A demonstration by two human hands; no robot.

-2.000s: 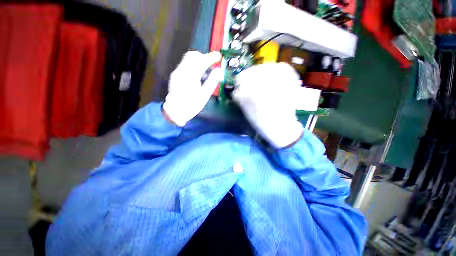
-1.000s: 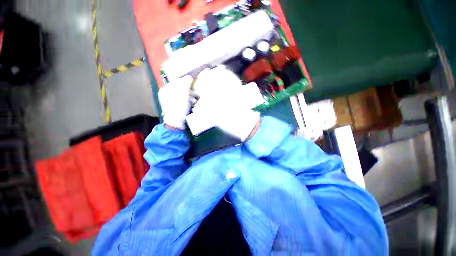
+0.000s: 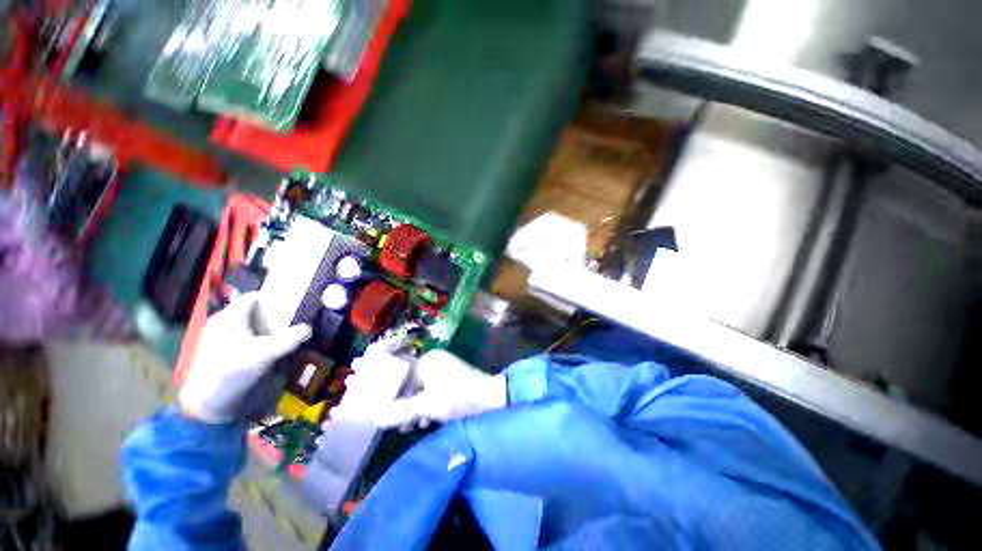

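Note:
A green power supply board [image 3: 472, 282] lies component side up, tilted in view, left of centre. It carries a pale heatsink bar [image 3: 296, 269], copper-red wound coils [image 3: 404, 250], two round white-topped capacitors [image 3: 347, 267] and a yellow block [image 3: 300, 409]. My left hand [image 3: 228, 364], white-gloved, grips at the board's left side, its thumb and fingers around the heatsink's lower end. My right hand [image 3: 447, 390], white-gloved, is at the near edge, its fingers curled over a second pale bar [image 3: 350, 447]. The fingertips are blurred. No tool shows in either hand.
A red mat [image 3: 199, 323] lies under the board on the green bench [image 3: 463, 108]. Clear bags [image 3: 253, 54] lie on red sheets at upper left, a black tray [image 3: 178, 264] beyond my left hand. A metal rail [image 3: 732, 355] runs right, beside brown cardboard [image 3: 598, 172].
The view has swung right, showing more rail and the bagged items. My hands, bunched together over the board one second ago, are now apart, left on the left side, right on the near edge.

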